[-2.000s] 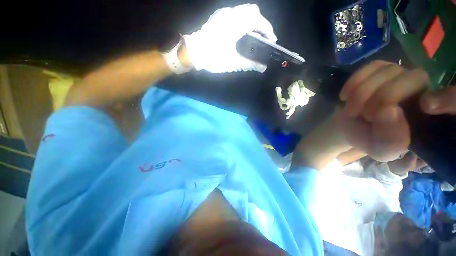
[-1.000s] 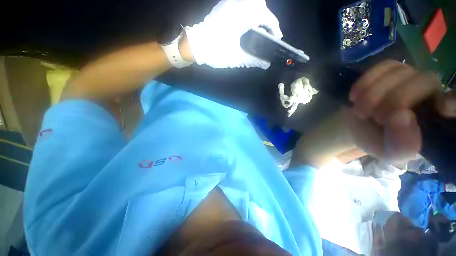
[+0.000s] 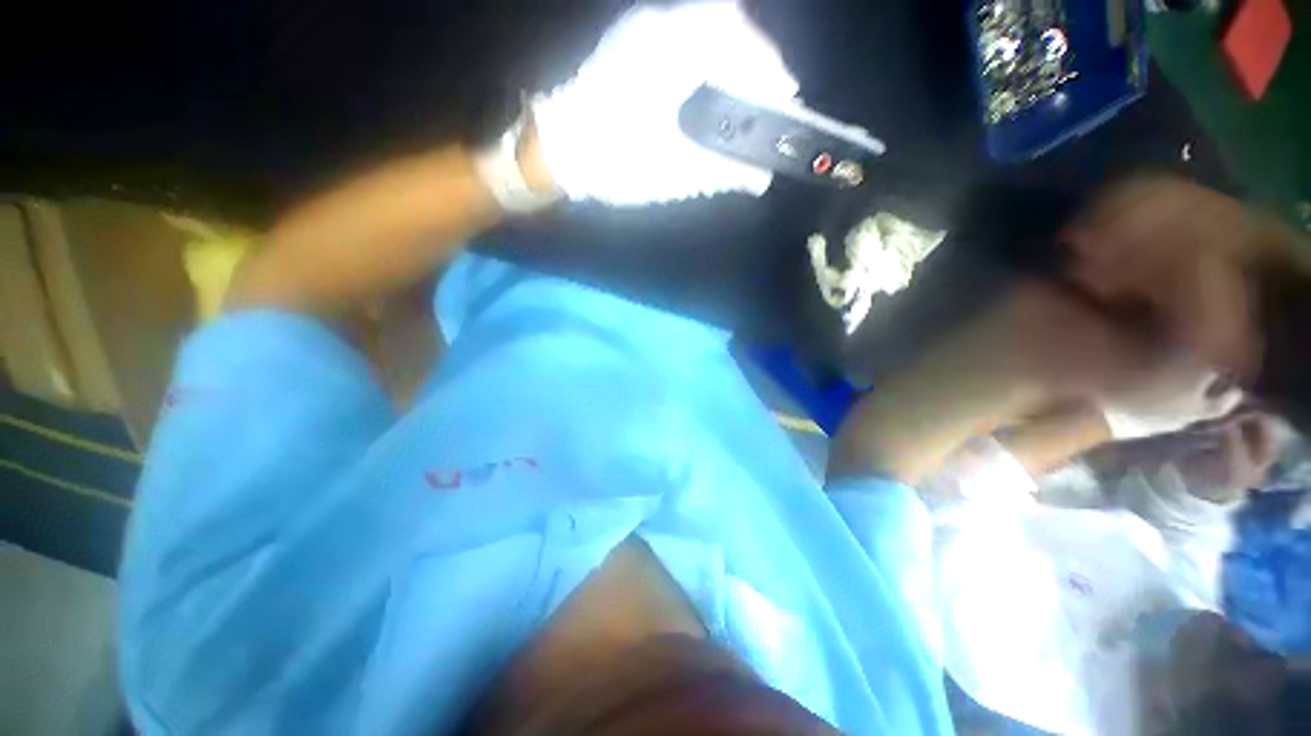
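My left hand (image 3: 661,115), in a white glove, is shut on the slim dark device unit (image 3: 769,135). The unit's port edge faces the camera, showing a red-ringed socket (image 3: 822,163) and a brassy, shiny round fitting (image 3: 848,173) at its right end. My bare right hand (image 3: 1179,288) is strongly blurred at the right, away from the unit. Its fingers are curled at a dark shape, apparently the electric screwdriver (image 3: 1284,338), whose outline and tip are unclear.
The blue parts bin (image 3: 1075,127) with shiny rings is at upper right. A crumpled off-white piece (image 3: 880,265) lies on the black bench below the unit. A red pad (image 3: 1255,46) is on the green surface. A co-worker in white (image 3: 1006,590) is at lower right.
My left hand has turned the unit so more of its port edge shows, and the brassy fitting is now visible. My right hand has shifted slightly and is more blurred. The bin sits higher in view.
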